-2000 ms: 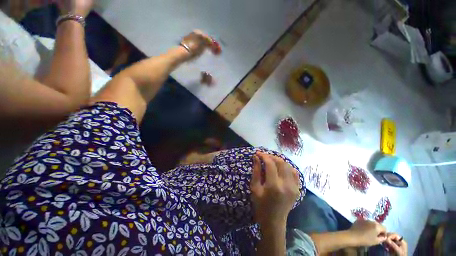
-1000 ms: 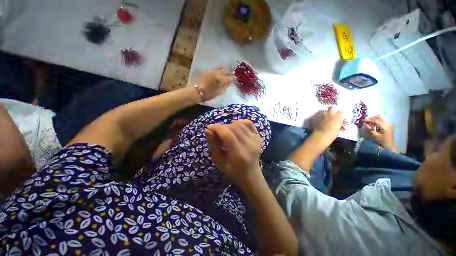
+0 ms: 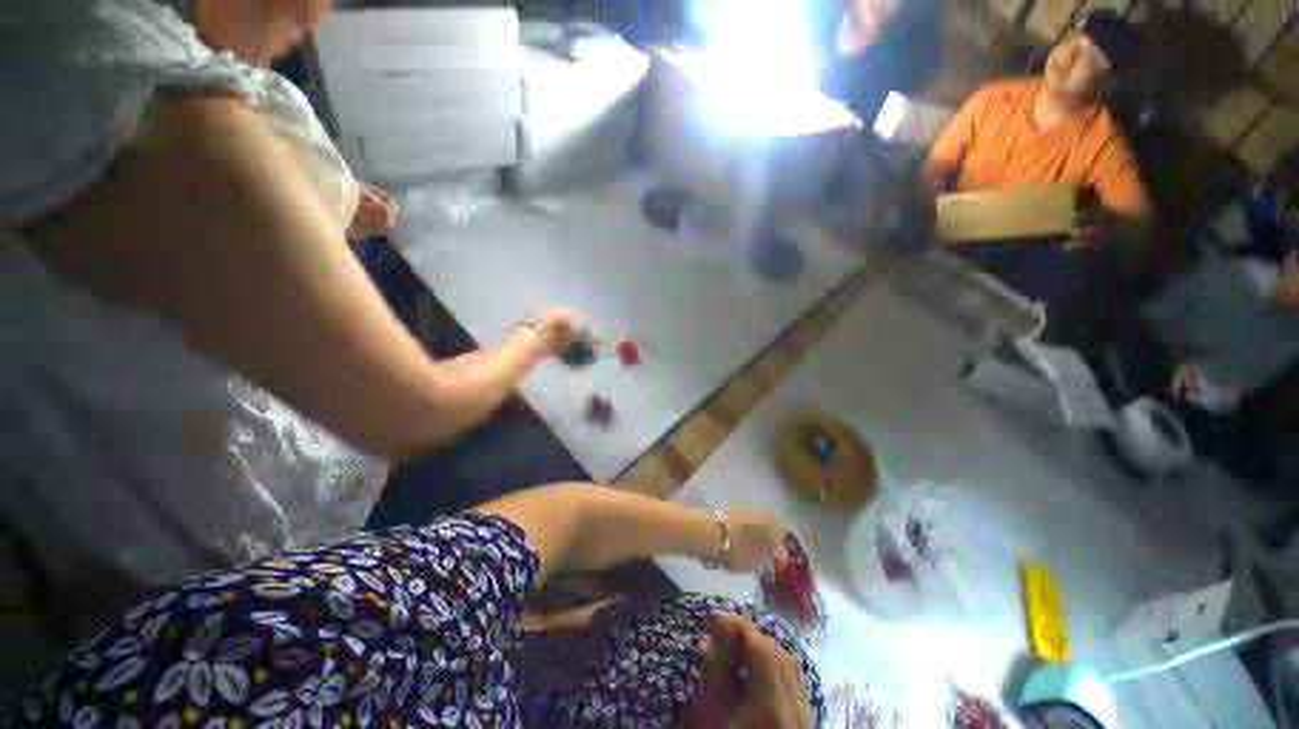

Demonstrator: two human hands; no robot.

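My left hand (image 3: 754,541), with a bracelet at the wrist, reaches over the table edge to a heap of thin red pin-like parts (image 3: 795,587). Its fingertips are at the heap's near side and blurred, so a held piece cannot be made out. My right hand (image 3: 748,681) is curled above my patterned lap, low in the picture and in shadow. Its fingertips and anything between them cannot be made out. More red parts (image 3: 974,708) lie at the bottom edge.
A yellow-brown round tray (image 3: 826,459), a clear plastic tub (image 3: 912,548), a yellow box (image 3: 1044,610) and a pale teal lamp (image 3: 1068,694) stand on the table. Across the wooden strip (image 3: 698,442), another person's hand (image 3: 556,331) is at a black heap. A person in orange (image 3: 1033,135) is at the far side.
The view has swung up and left, showing the far side. My left hand has moved from the left table to the red heap. My right hand stays above my lap.
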